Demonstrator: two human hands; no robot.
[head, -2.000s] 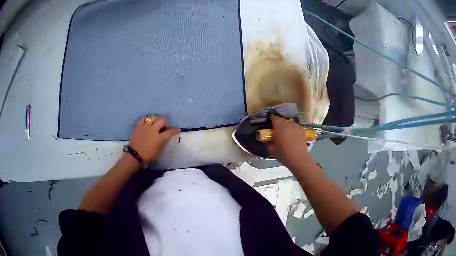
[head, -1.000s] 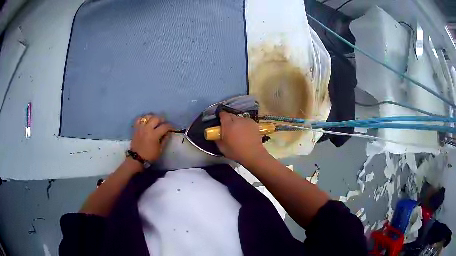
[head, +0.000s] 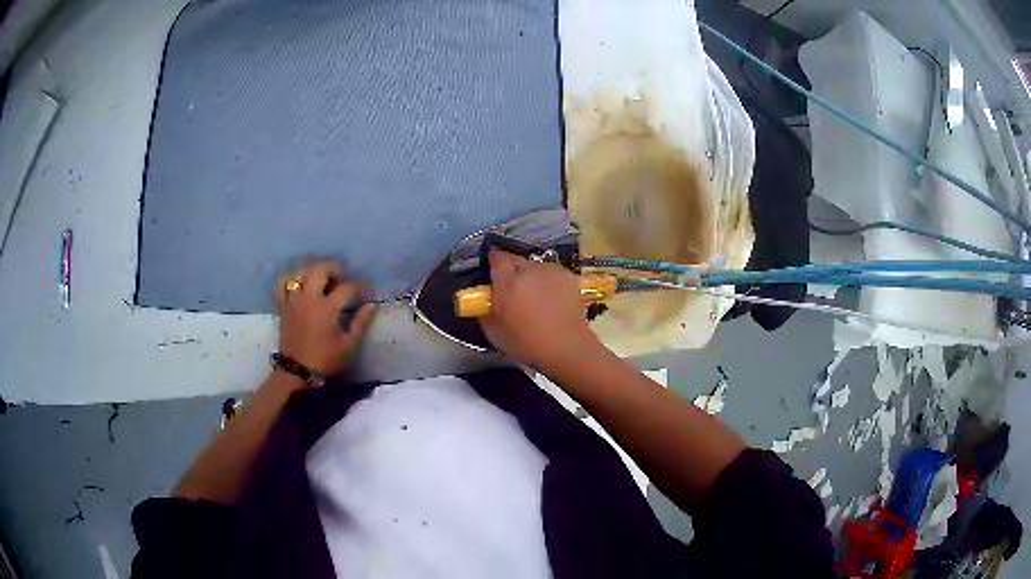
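The blue-grey garment panel [head: 351,136] lies flat with thin dark edges. The steam iron [head: 458,283] rests over its near edge at the right part, its tip pointing left. My right hand [head: 537,308] is closed around the iron's orange-yellow handle. My left hand [head: 319,314], with a ring and a bracelet, is at the near edge just left of the iron's tip. Its fingers are bent on a bit of the dark hem edge, which runs toward the tip. The edge under the iron is hidden.
The off-white table cover [head: 68,351] has a round brown scorch [head: 644,209] right of the panel. Blue hoses [head: 814,275] run right from the iron. A thin pink-and-blue item [head: 66,268] lies at left. White scraps, red and blue items [head: 918,481] are at lower right.
The iron has moved left from the scorched area onto the panel's near edge, then slightly further left. My left hand has shifted a little left and its fingers are more bent.
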